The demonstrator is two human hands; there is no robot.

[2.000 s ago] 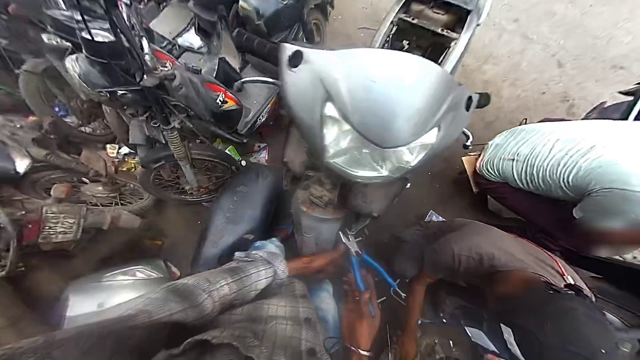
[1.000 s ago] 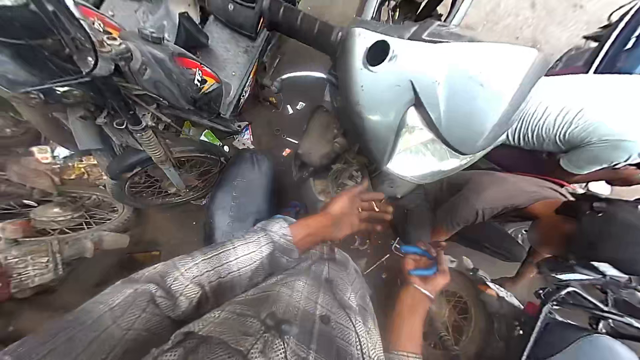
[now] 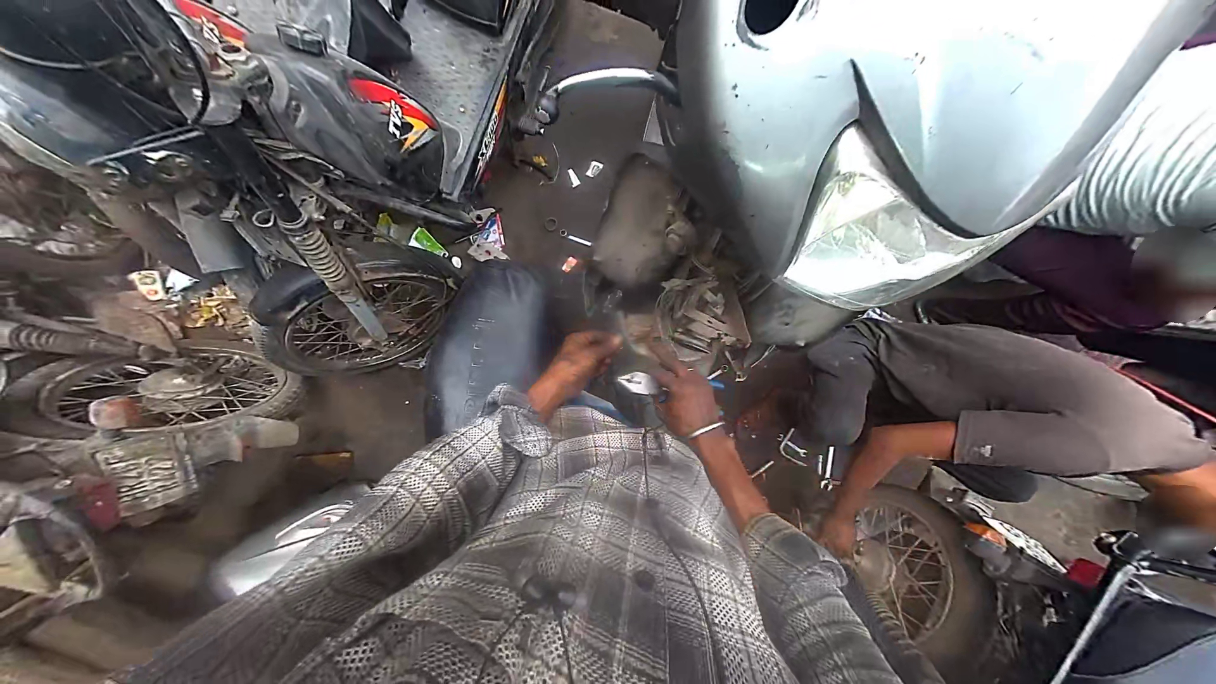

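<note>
My left hand (image 3: 579, 366) is at the centre, fingers bent, near the engine parts under a silver scooter front panel (image 3: 912, 104); whether it grips anything is too blurred to tell. My right hand (image 3: 686, 394), with a bangle at the wrist, holds blue-handled pliers (image 3: 639, 383), whose metal head points left toward my left hand. Just beyond both hands is a dirty finned engine part (image 3: 698, 318), beside a rounded dusty casing (image 3: 641, 223). The panel's clear headlight (image 3: 864, 223) sits to the upper right.
A motorcycle front wheel (image 3: 366, 318) stands to the left, behind a dark seat (image 3: 489, 347). Spanners (image 3: 828, 465) lie on the ground at the right. A co-worker's arm (image 3: 893, 456) reaches down near a spoked wheel (image 3: 912, 560). Small litter (image 3: 427, 241) lies beyond the seat.
The view has moved closer over the engine area. My left hand, spread open one second ago, now has bent fingers. The pliers, earlier held farther right of it, are now close to it.
</note>
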